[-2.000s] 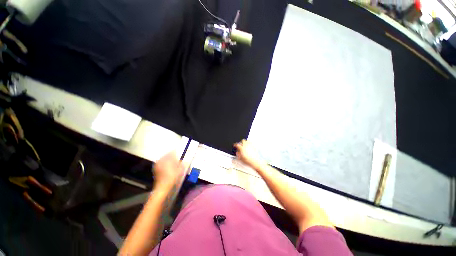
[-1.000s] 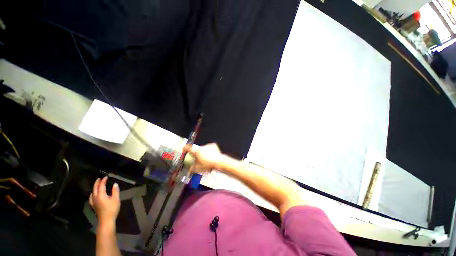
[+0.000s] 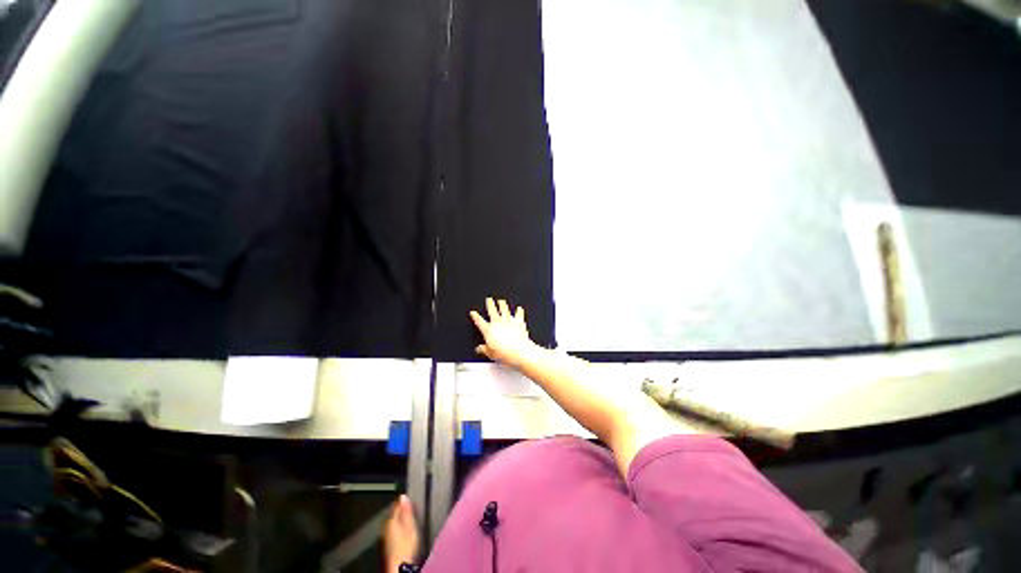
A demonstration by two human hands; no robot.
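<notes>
Dark fabric [image 3: 386, 202] lies across the table. A thin broken pale line, like a cut, runs through it in line with the silver cutter rail [image 3: 443, 414]. My right hand [image 3: 500, 332] lies palm down on the fabric right of this line, fingers spread, holding nothing. My left hand [image 3: 400, 532] is low beside the rail's near end, partly hidden and cut off by the lower edge; its fingers are unclear. A pale sheet [image 3: 717, 179] lies on the dark cloth to the right. The electric cutter is not visible.
Blue blocks [image 3: 399, 438] flank the rail. A white paper piece [image 3: 269, 390] lies on the left table edge. One mottled stick [image 3: 892, 280] lies on the pale sheets, another [image 3: 722, 416] at the near edge. A thick pale roll [image 3: 50, 112] is at upper left.
My right hand has let go of the cutter and moved onto the fabric; the cutter is out of view. My left hand has moved right, beside the rail. The view has turned, and a pale line shows in the cloth.
</notes>
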